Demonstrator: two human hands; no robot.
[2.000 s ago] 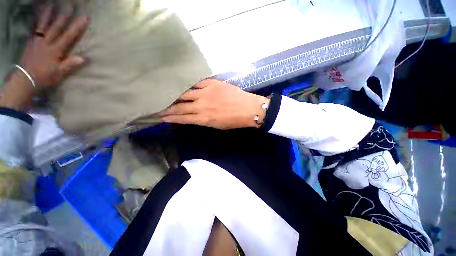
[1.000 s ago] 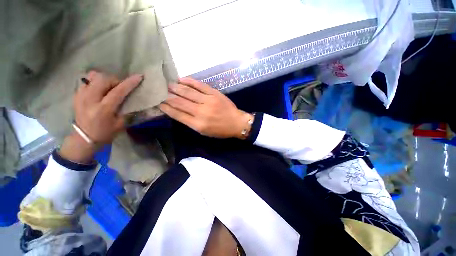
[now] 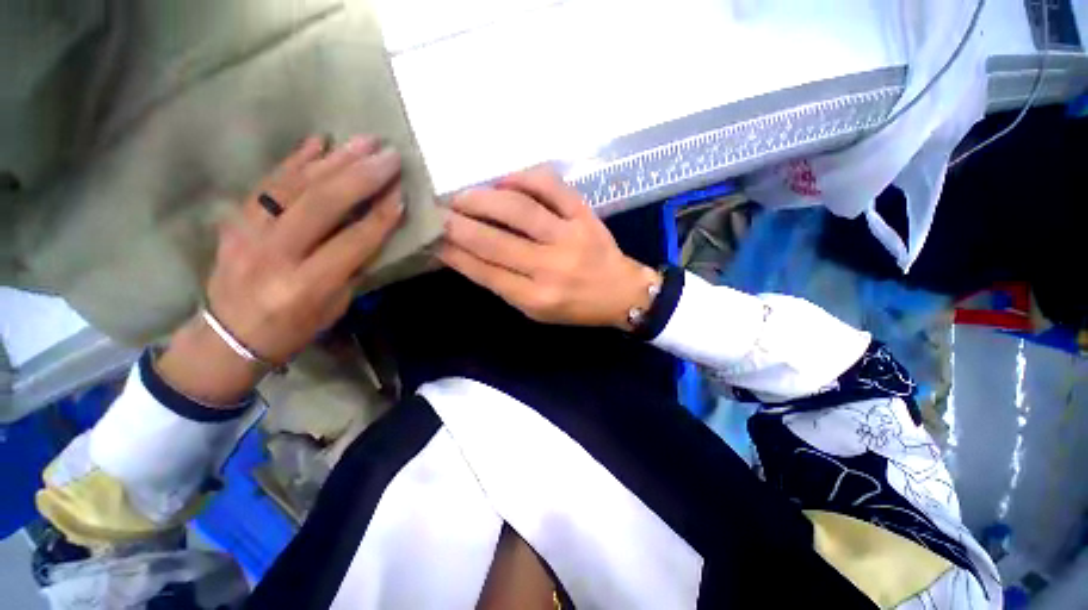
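A large khaki garment piece [image 3: 155,143] lies over the left part of the white machine table [image 3: 620,72] and reaches its front edge. My left hand [image 3: 304,244] rests on top of the cloth near its right edge, fingers bent and pointing up and right. My right hand [image 3: 543,250] is at the cloth's lower right corner, its fingertips touching or pinching the edge at the table's front. The thumb is hidden, so the exact grip does not show. The needle and presser foot are out of view.
A ruler strip [image 3: 740,131] runs along the table's front edge. A white plastic bag [image 3: 835,167] with red print hangs at the right. Below the table are a blue bin [image 3: 245,512] with khaki pieces [image 3: 316,393], light blue material [image 3: 776,256] and a red object [image 3: 993,306].
From two seconds ago, my left hand has moved from the far left to the cloth's right edge, close to my right hand. A small fold turned over at that edge one second ago now lies flat.
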